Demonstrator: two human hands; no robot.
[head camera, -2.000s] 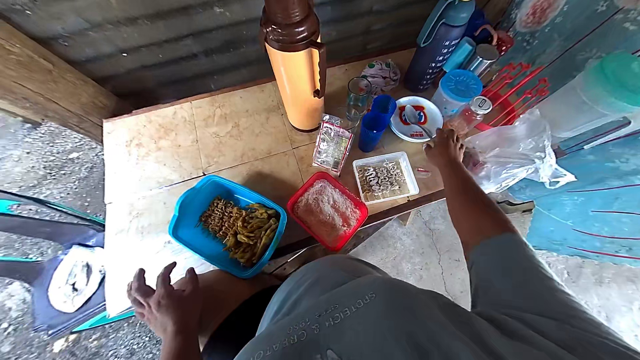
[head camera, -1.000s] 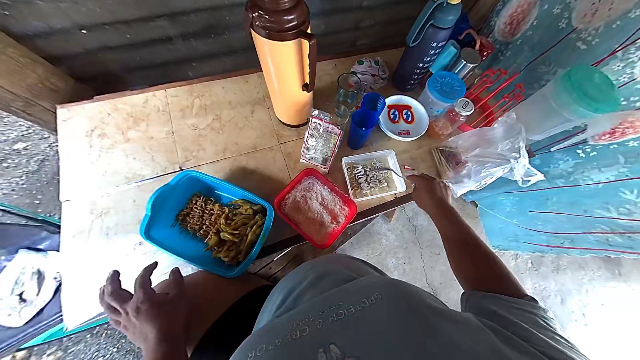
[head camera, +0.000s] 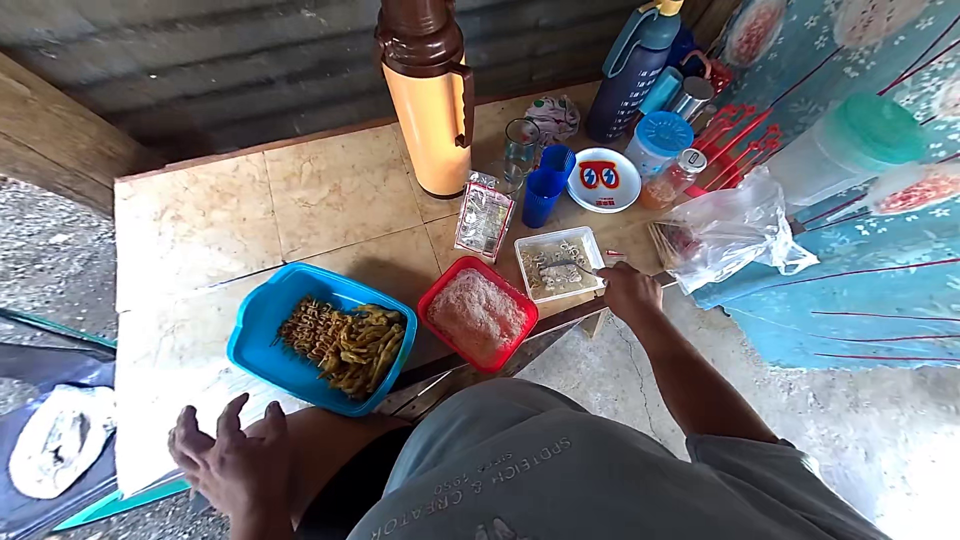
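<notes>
My right hand (head camera: 632, 294) grips the handle of a metal spoon or fork (head camera: 574, 264), its head lying in the food of a white rectangular plastic tub (head camera: 530, 300). Pale rings and pieces sit in liquid there. Left of that tub, a red basin (head camera: 488, 365) holds whitish powder (head camera: 480, 304). Farther left stands a blue basin (head camera: 259, 360) with browned skewered coils (head camera: 307, 328) and yellowish-brown coated pieces (head camera: 364, 345). Below and left of the blue basin, my left hand (head camera: 229, 450) hovers with fingers spread and nothing in it.
Along the back of the tiled table (head camera: 195, 214) stand a thermos flask (head camera: 429, 120), a water bottle (head camera: 630, 79), a drinking glass (head camera: 520, 150) and blue cups (head camera: 541, 196). A plate (head camera: 604, 196), a lidded jar (head camera: 673, 178) and a plastic bag with sticks (head camera: 731, 229) are at the right.
The utensil lay on the plate two seconds ago, with my right hand reaching toward it. My right hand has since brought it down to the white tub. My left hand remains spread.
</notes>
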